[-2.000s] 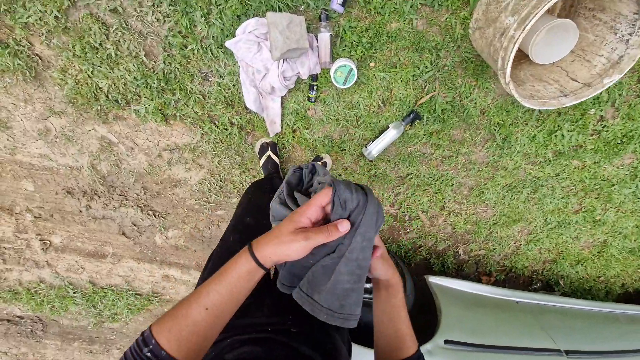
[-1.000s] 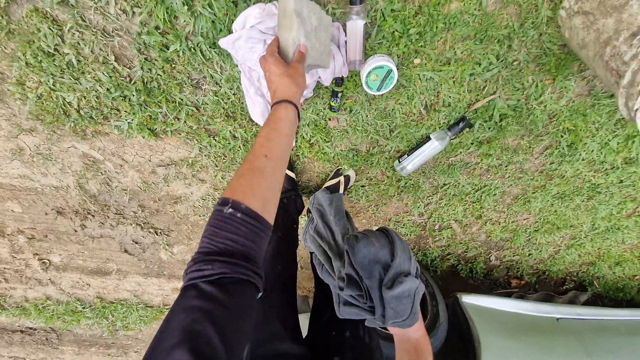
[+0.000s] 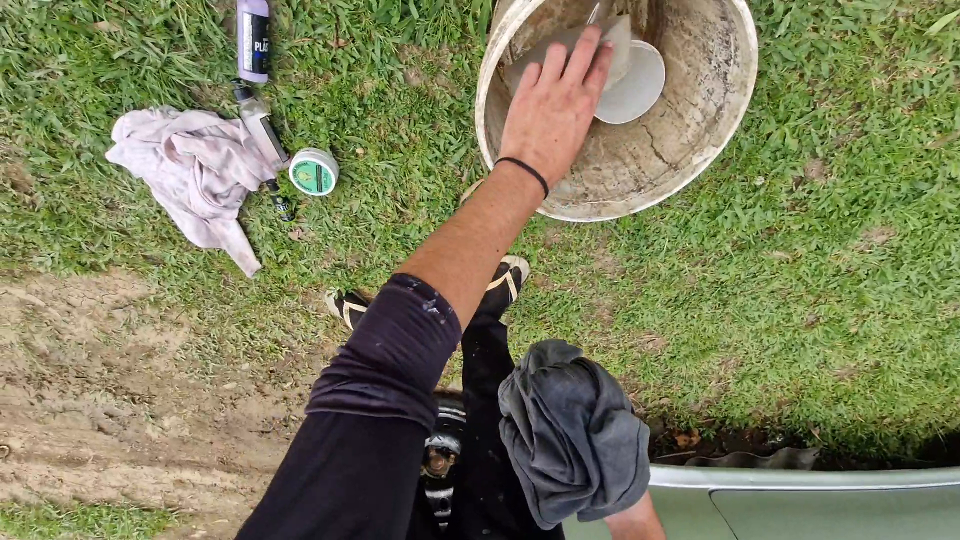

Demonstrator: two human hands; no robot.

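Note:
My left hand [image 3: 555, 109] reaches over the mouth of a large, dirty white bucket [image 3: 667, 169], its fingers on a flat grey-beige pad [image 3: 619, 52]. Behind the pad, a smaller white round container [image 3: 637, 86] sits inside the bucket. At lower right, a bunched dark grey cloth [image 3: 574, 435] covers most of my right hand [image 3: 636, 517], which holds it from below. The thumb of my left hand is hidden.
On the grass at left lie a pale pink cloth [image 3: 199, 161], a purple bottle [image 3: 253, 41], a clear bottle [image 3: 262, 131], a small dark bottle [image 3: 280, 201] and a round green-lidded tub [image 3: 313, 172]. A pale green car panel [image 3: 825, 506] borders the lower right; a wheel [image 3: 442, 450] is beside my legs.
My left hand has taken the pad from the pink cloth to the bucket. My right hand keeps the grey cloth. The view has shifted so the bucket shows more fully.

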